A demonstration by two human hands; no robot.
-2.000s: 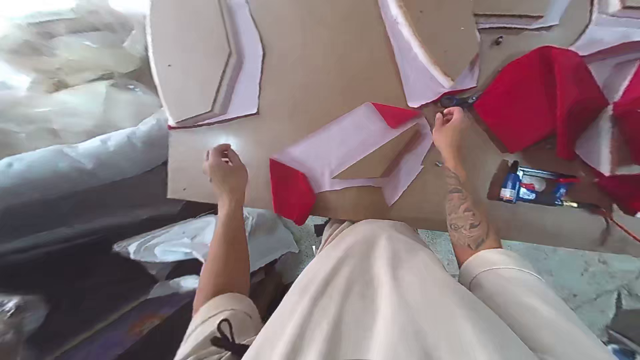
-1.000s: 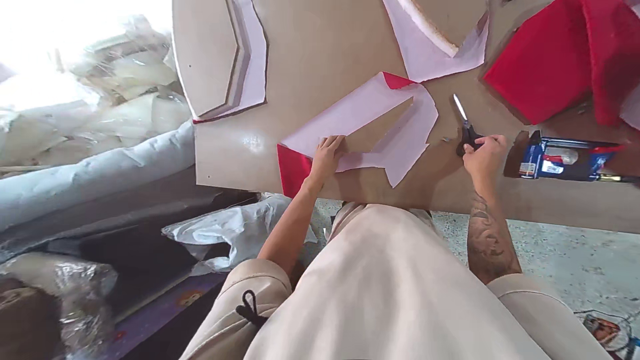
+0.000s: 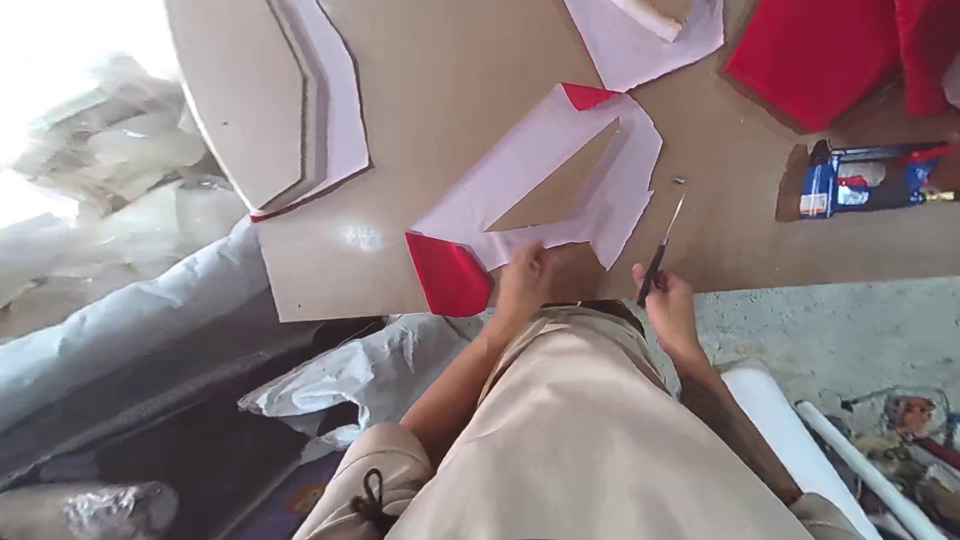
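Note:
A piece of fabric [image 3: 495,180], pale pinkish on its upturned side, lies around a flat board that shows as a brown triangle in its middle. Two of its corners fold over to red; the larger red corner [image 3: 448,276] reaches the table's near edge. My left hand [image 3: 525,274] is at the fabric's lower edge; whether its fingers pinch the cloth cannot be told. My right hand [image 3: 664,296] holds scissors [image 3: 660,255] by their black handles, right of the fabric, blades pointing away from me and looking closed.
The brown table [image 3: 450,60] also bears a fabric-backed panel [image 3: 240,97] at left, another pale piece [image 3: 652,52] at the top and red fabric [image 3: 817,60] at right. A blue-labelled item [image 3: 855,180] lies near the right edge. Rolls of material [image 3: 127,300] stand beside the table at left.
Two seconds ago my left hand was off the fabric at the left; it moved right to the fabric's lower edge. My right hand took up the scissors and now holds them nearer the table's front edge.

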